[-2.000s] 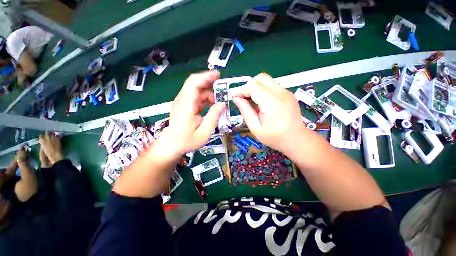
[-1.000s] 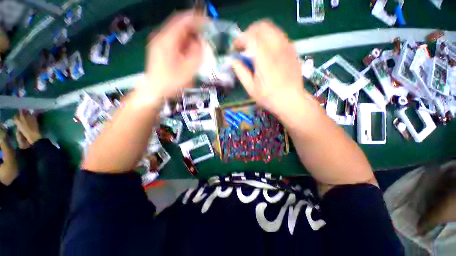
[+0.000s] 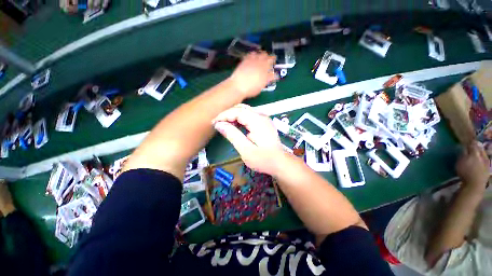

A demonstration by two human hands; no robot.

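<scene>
My left hand (image 3: pixel 255 71) is stretched over the green belt, beside a white housing frame (image 3: pixel 285 55). A white part shows just under its fingers; whether it grips it is unclear. My right hand (image 3: pixel 251 133) is above the near end of the guide rail, its thumb and fingers close together; whether something small is between them cannot be told. The parts box (image 3: pixel 209 200) is below my right hand. It holds blue cylinders (image 3: pixel 223 176) and many small dark components with red bits (image 3: pixel 245 202).
Piled units lie right of the box (image 3: pixel 399 116) and left of it (image 3: pixel 75 202). More units with blue cylinders (image 3: pixel 330 68) lie along the belt. The pale guide rail (image 3: pixel 356 89) crosses the view. Another person's hand (image 3: pixel 472 164) is at a second box on the right.
The view has shifted. My hands, earlier together around a white frame, are now apart. My left hand has moved out over the belt, and the frame no longer shows between them.
</scene>
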